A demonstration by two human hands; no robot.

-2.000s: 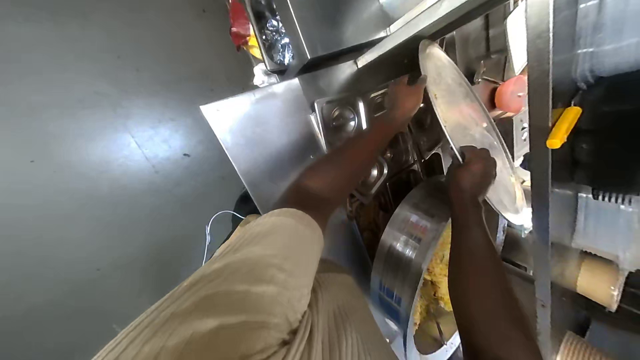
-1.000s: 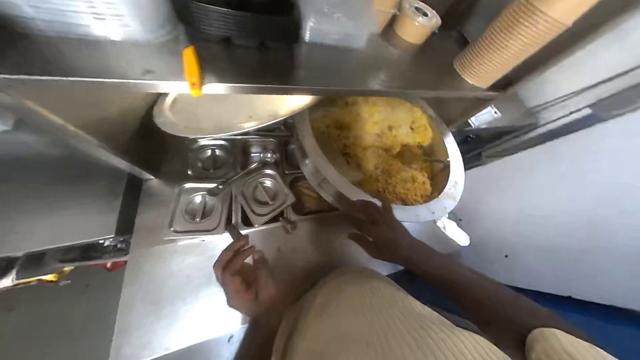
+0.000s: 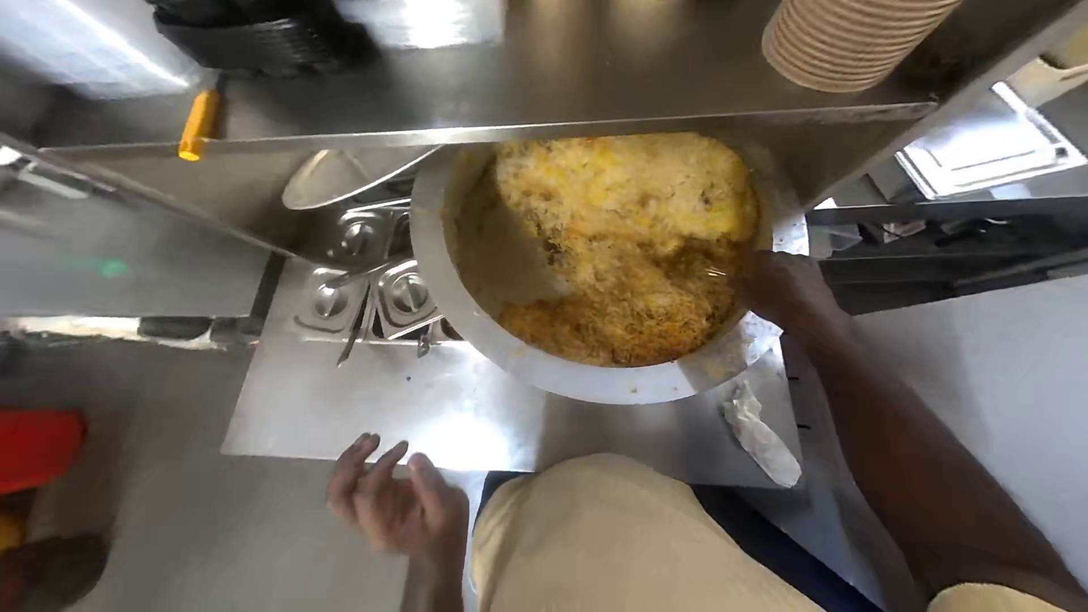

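A large round metal pot (image 3: 599, 387) stands on the steel counter, holding yellow and orange-brown rice (image 3: 625, 255). My right hand (image 3: 786, 293) reaches over the pot's right rim, its fingers curled around what looks like the end of a metal utensil (image 3: 716, 273) in the rice; its fingertips are blurred. Near the counter's front edge, my left hand (image 3: 395, 497) is empty, palm up with fingers apart. Behind the small lidded steel pans (image 3: 408, 293), left of the pot, a large metal lid (image 3: 340, 178) is partly hidden by the shelf.
A steel shelf (image 3: 544, 132) crosses above the pot's back, carrying stacked paper cups (image 3: 850, 38), black containers (image 3: 263, 38) and a yellow-handled tool (image 3: 200, 125). A crumpled white cloth or wrapper (image 3: 762, 438) lies at the counter's right front. A red object (image 3: 38, 449) is at far left.
Both hands held the large lid two seconds ago; by one second ago it had been let go behind the pans. My right hand has moved from the pot's front rim to its right side.
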